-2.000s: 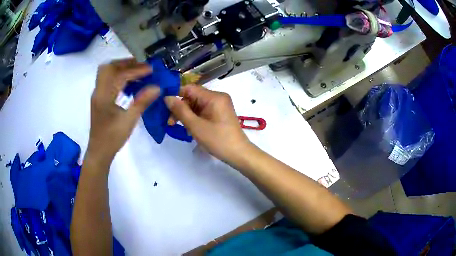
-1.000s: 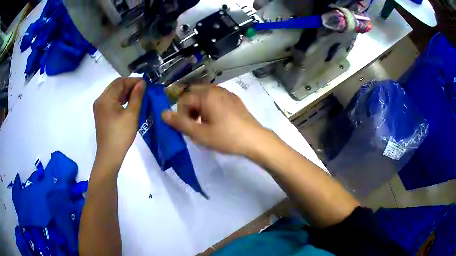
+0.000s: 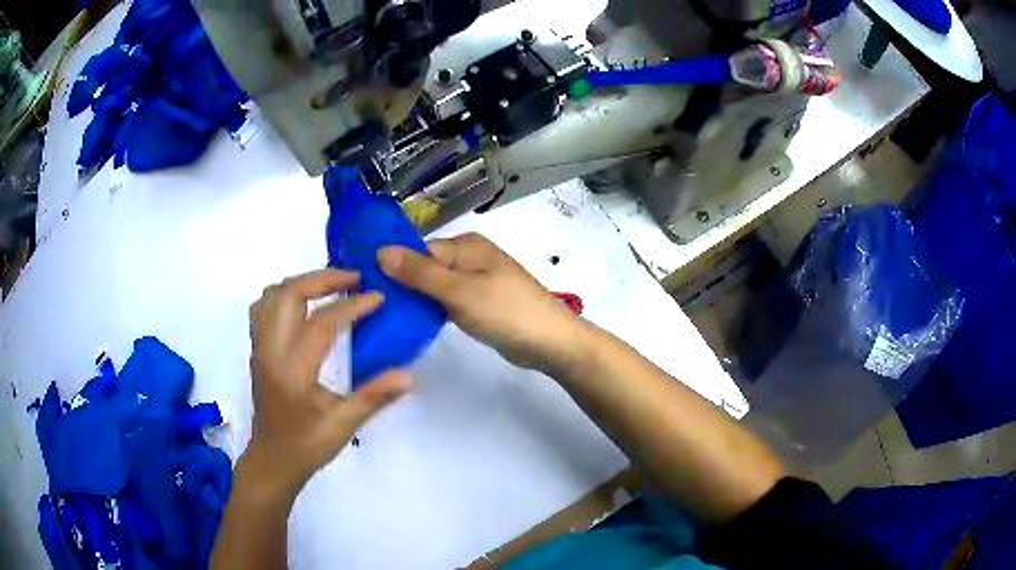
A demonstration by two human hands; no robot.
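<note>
A blue fabric piece (image 3: 384, 234) runs from the presser foot area (image 3: 362, 161) down towards me, its top end at the machine. My right hand (image 3: 485, 292) grips its right edge, thumb on top and the other fingers partly hidden. My left hand (image 3: 314, 362) is at its lower left, fingers and thumb spread apart, fingertips at the cloth's edge. The yellow piece (image 3: 421, 212) shows beside the cloth. Blue binding tape (image 3: 668, 74) runs into the black binder attachment (image 3: 513, 89) at a green dot. The needle point is not clearly visible.
A work pile (image 3: 123, 445) lies near left, and a second pile (image 3: 167, 95) lies upper left. Red snips (image 3: 570, 302) are mostly hidden behind my right hand. The machine base (image 3: 713, 200) stands right of centre. A clear bag (image 3: 869, 301) is beyond the table's right edge.
The fabric has turned and unfolded into a broader, plain blue shape below the machine. My left hand has left the cloth's top end, moved down towards me and opened. My right hand has shifted slightly down the cloth.
</note>
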